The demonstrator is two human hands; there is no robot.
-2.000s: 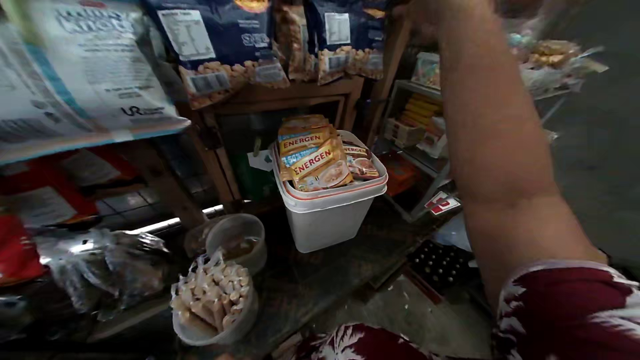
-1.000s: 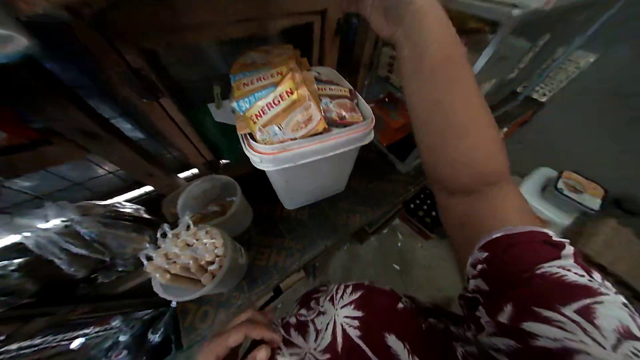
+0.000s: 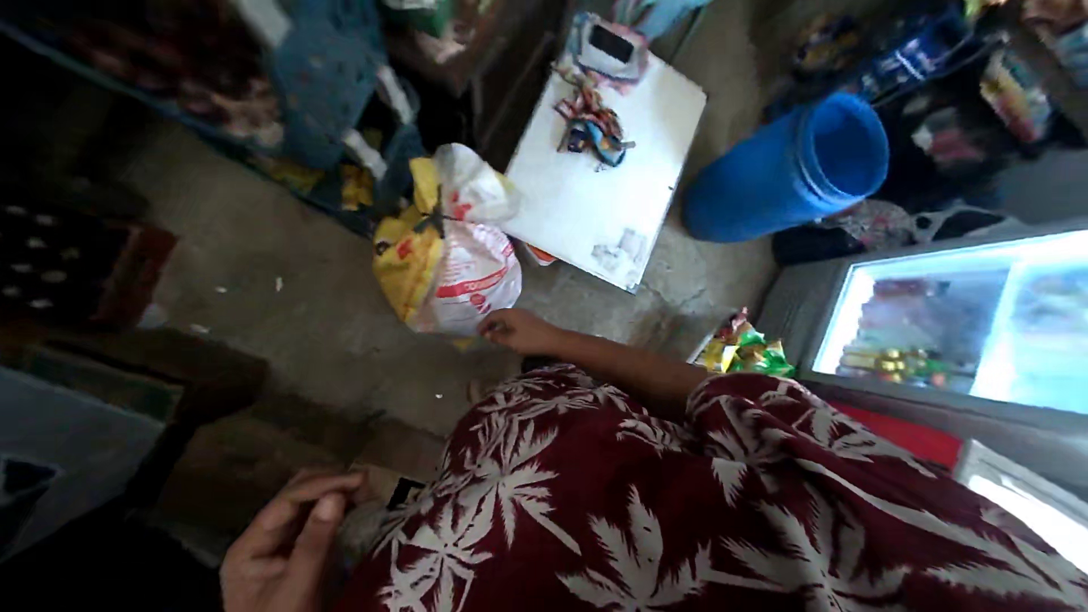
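Observation:
My left hand [image 3: 285, 540] is at the lower left, beside the shirt, fingers loosely bent and apart, with nothing seen between them. My right hand [image 3: 520, 331] reaches in at mid-frame with curled fingers, at the lower edge of a tied plastic bag [image 3: 478, 276] in white, yellow and red. Whether it touches or grips the bag cannot be told. Behind the bag lies a white board or lid [image 3: 595, 195], bearing a crumpled cloth [image 3: 595, 127] and a device like a kitchen scale [image 3: 608, 47].
A blue plastic drum [image 3: 786, 174] stands right of the white board. A lit glass-fronted display case [image 3: 926, 323] is at the right, with green and yellow packets [image 3: 748, 348] near it. A dark crate [image 3: 72, 268] is on the left, over a concrete floor [image 3: 297, 314].
The view has swung widely from the tub of sachets to the floor. My right arm, raised in both earlier frames, is now lowered beside the plastic bag.

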